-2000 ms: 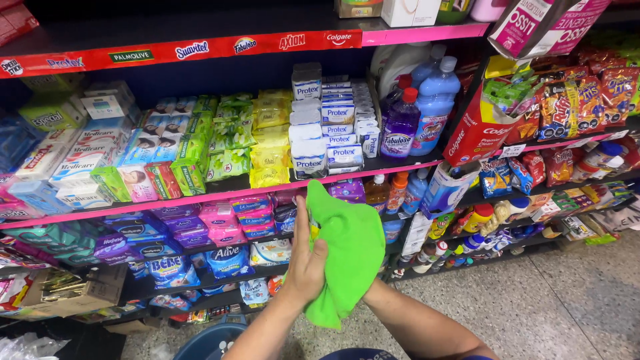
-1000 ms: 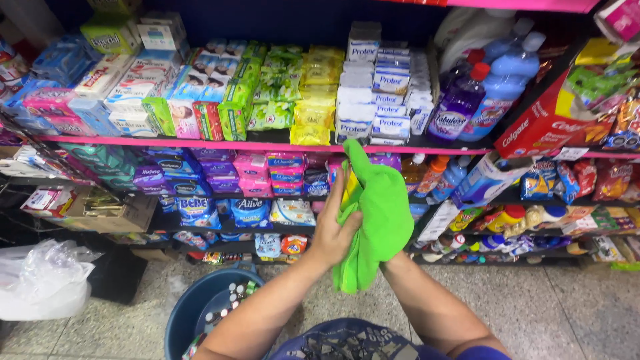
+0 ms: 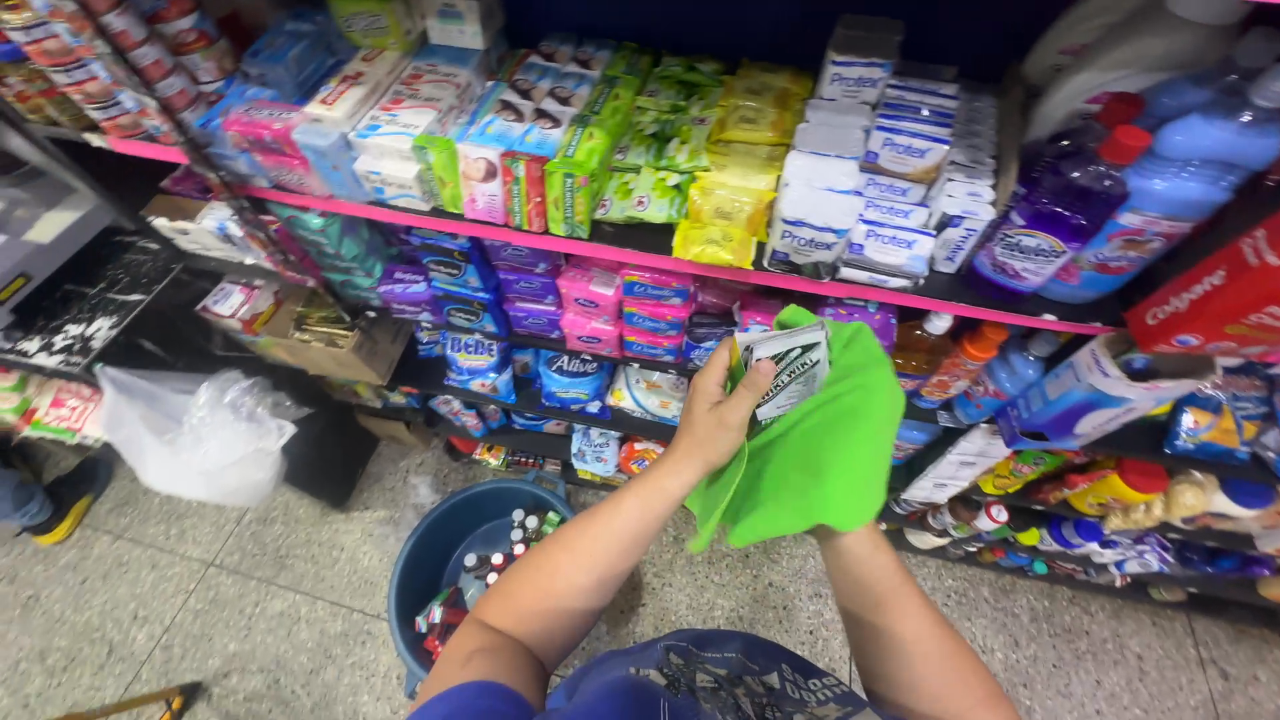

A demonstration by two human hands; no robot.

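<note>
My left hand (image 3: 722,408) holds a small stack of silver-grey printed packets (image 3: 792,372), with the thumb across their face. A bright green cloth (image 3: 825,450) is draped over my right hand (image 3: 838,528), which it hides almost wholly; only the wrist shows below it. The cloth touches the packets at their right side and lower edge. Both hands are in front of the shelves, just below the pink-edged shelf (image 3: 560,238) that carries boxed and wrapped soaps (image 3: 810,225).
A blue plastic tub (image 3: 405,570) with small bottles stands on the floor at lower left. Farther left are a clear plastic bag (image 3: 200,430), a cardboard box (image 3: 345,350) and another person's shoe (image 3: 70,500). Purple cleaner bottles (image 3: 1050,210) stand on the shelf at right.
The packets' printed face now shows in my left hand; earlier, only a yellow edge was visible beside the cloth. The view has shifted left and down, bringing in more of the tub and floor.
</note>
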